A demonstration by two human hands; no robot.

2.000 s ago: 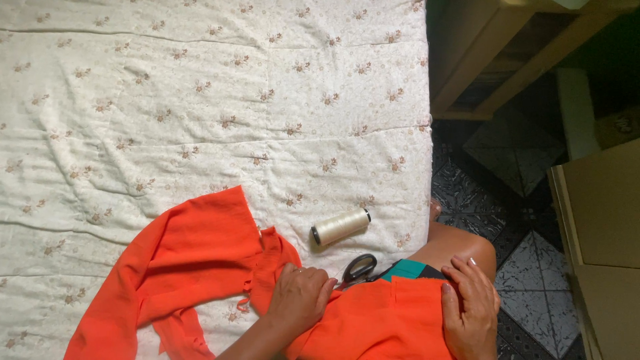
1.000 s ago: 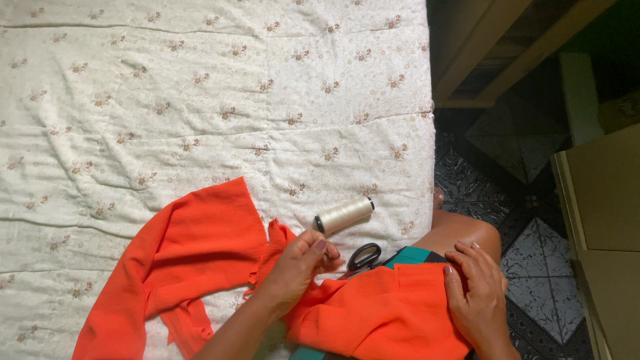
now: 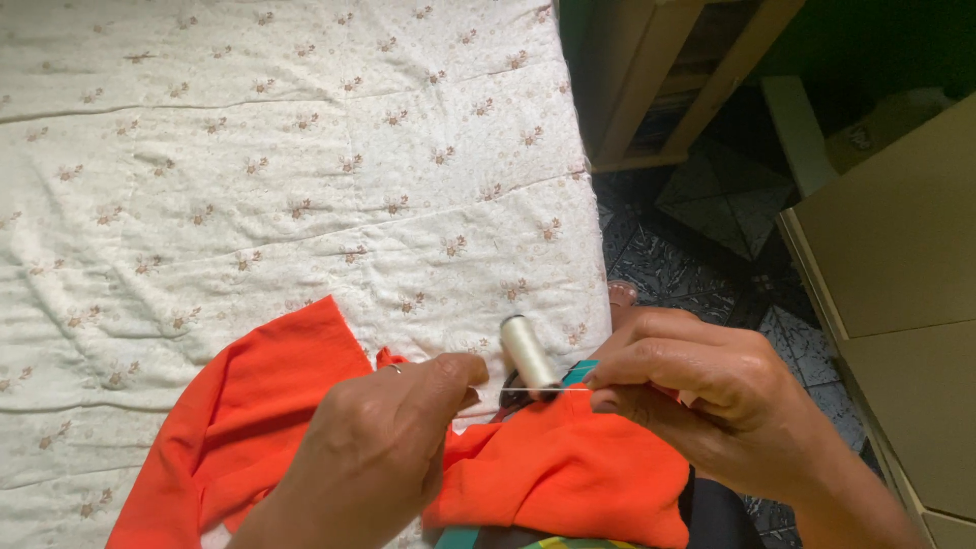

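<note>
A strand of white thread runs between my two hands over the lap. My left hand has its thumb and forefinger together near the strand's left part; whether it pinches the thread is hidden. My right hand pinches the strand's right end between thumb and forefinger. Just behind the strand, a spool of cream thread stands tilted, its lower end by the dark handles of scissors, which are mostly covered. Orange-red fabric lies over the lap, and more of it spreads on the bed at the left.
A quilted floral bedspread covers the bed. Right of its edge are a tiled floor, a wooden cabinet and a beige piece of furniture. Bare leg and part of a foot show beside the bed.
The right hand has left the fabric on the lap and come up to the thread. The spool has turned from lying nearly sideways to pointing toward me, closer to the scissors.
</note>
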